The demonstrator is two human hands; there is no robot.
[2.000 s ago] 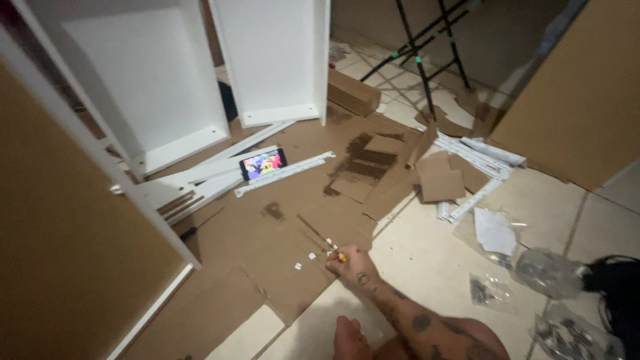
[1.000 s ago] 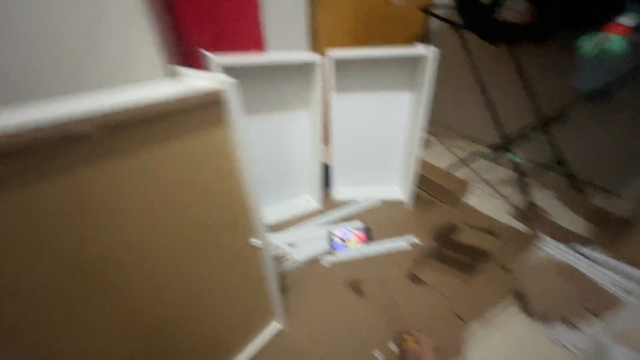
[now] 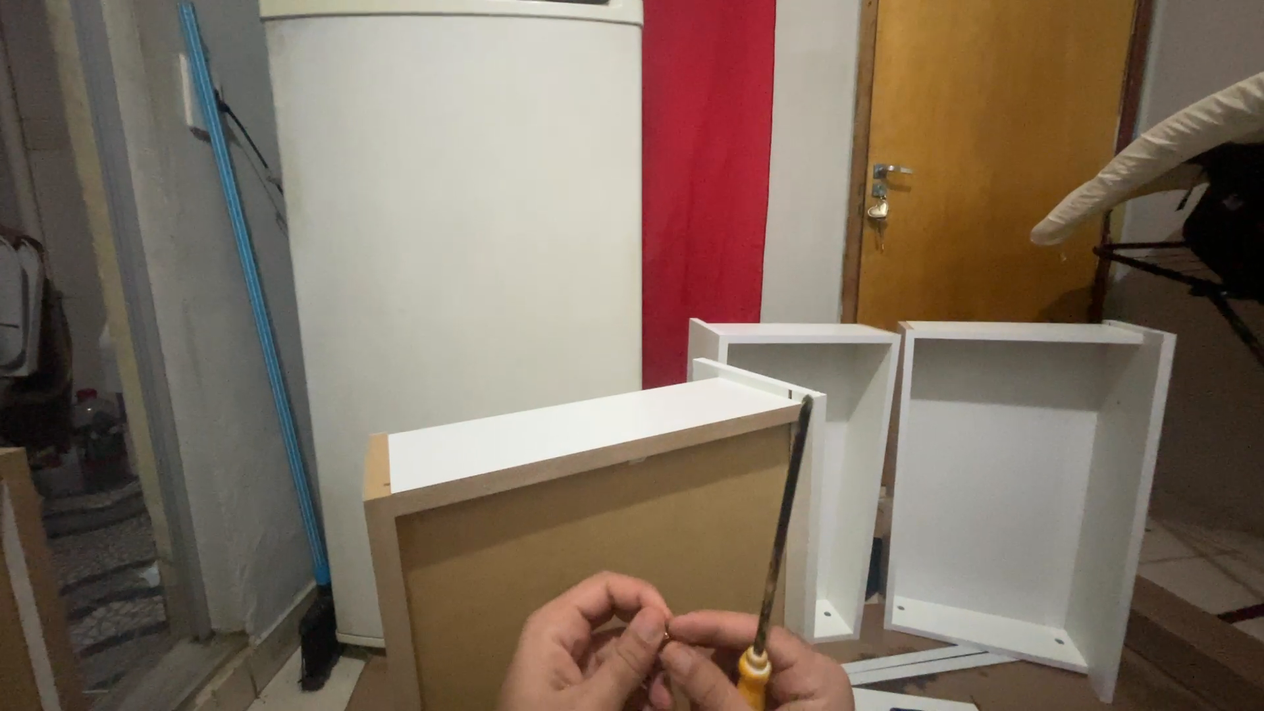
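My left hand (image 3: pixel 592 647) and my right hand (image 3: pixel 746 662) meet at the bottom centre, fingertips pinched together around a tiny metallic piece, possibly a screw, mostly hidden by the fingers. A screwdriver (image 3: pixel 756 664) with a yellow handle and long dark shaft points upward in my right hand. Just beyond the hands stands a white drawer (image 3: pixel 583 434) on its side, its brown bottom panel (image 3: pixel 592 543) facing me. Two more white drawers stand upright behind it, one (image 3: pixel 851 434) partly hidden by the nearest drawer and the other (image 3: pixel 997 494) to its right.
White strips (image 3: pixel 923 664) lie on the floor at lower right. Behind stand a white refrigerator (image 3: pixel 454 247), a red cloth (image 3: pixel 706 178) and a wooden door (image 3: pixel 987 148). A broom with a blue handle (image 3: pixel 252 286) leans at left. An ironing board (image 3: pixel 1145 158) juts in at right.
The view has swung up from the floor. My right hand, low over the cardboard two seconds ago, is now raised before the nearest drawer, and my left hand has joined it.
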